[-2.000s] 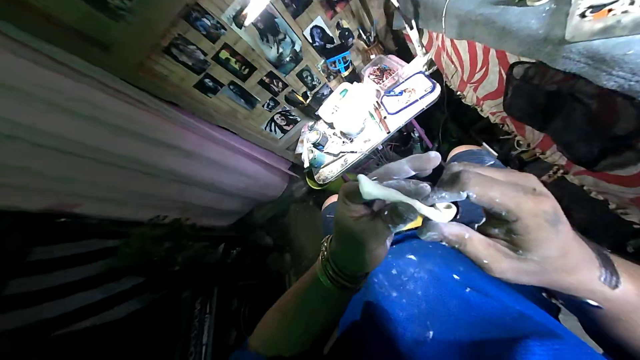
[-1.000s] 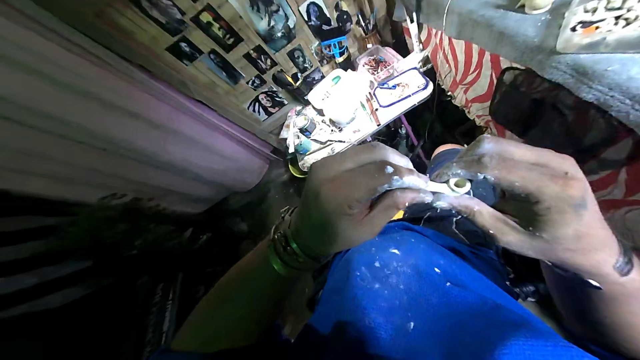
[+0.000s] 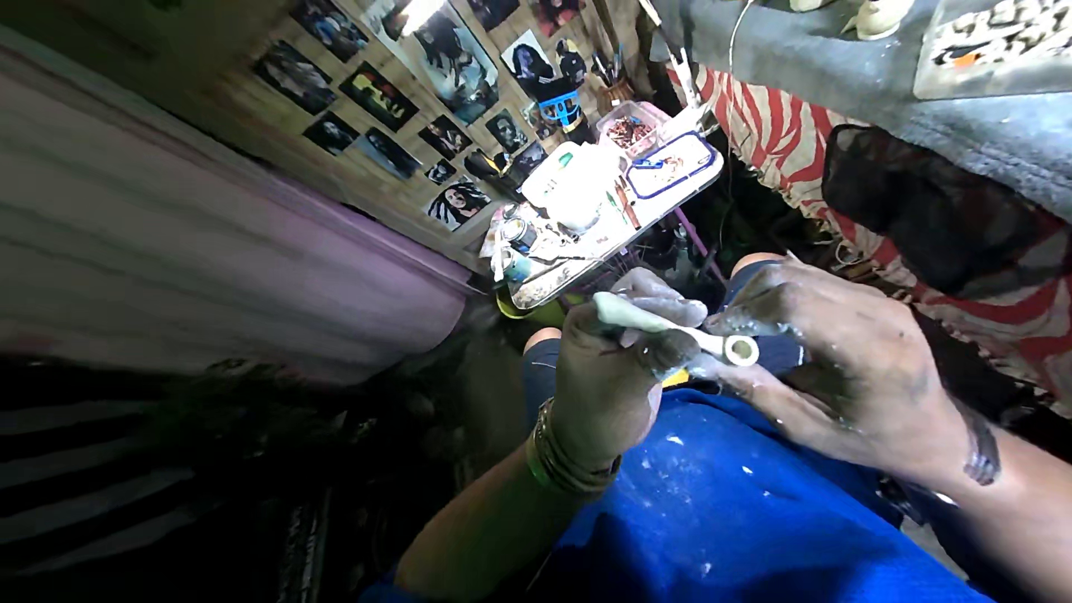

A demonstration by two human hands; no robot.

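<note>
A pale, slim piece, possibly clay, (image 3: 641,318) lies slantwise between my hands above my lap. It has a broad end at the left and a small round ring with a hole at the right. My left hand (image 3: 607,377) is closed around its shaft, the thumb across it and the broad end sticking out past the fingers. My right hand (image 3: 846,360) has its thumb and index finger at the ring end, touching or nearly touching it; whether they pinch it I cannot tell. Pale residue coats the fingers of both hands. Blue cloth (image 3: 737,494) with pale specks covers my lap.
A small lit table (image 3: 603,243) ahead holds a white container (image 3: 574,197), a blue-rimmed tray (image 3: 675,166), a clear box of small items (image 3: 630,130) and brown-handled tools. At the upper right, a grey ledge (image 3: 837,67) carries a tray of pale pieces (image 3: 997,50). A pale curtain (image 3: 251,226) hangs left.
One second ago my left hand covered most of the piece; its broad end now shows again above that hand, as two seconds ago. The ring end shows more plainly than two seconds ago.
</note>
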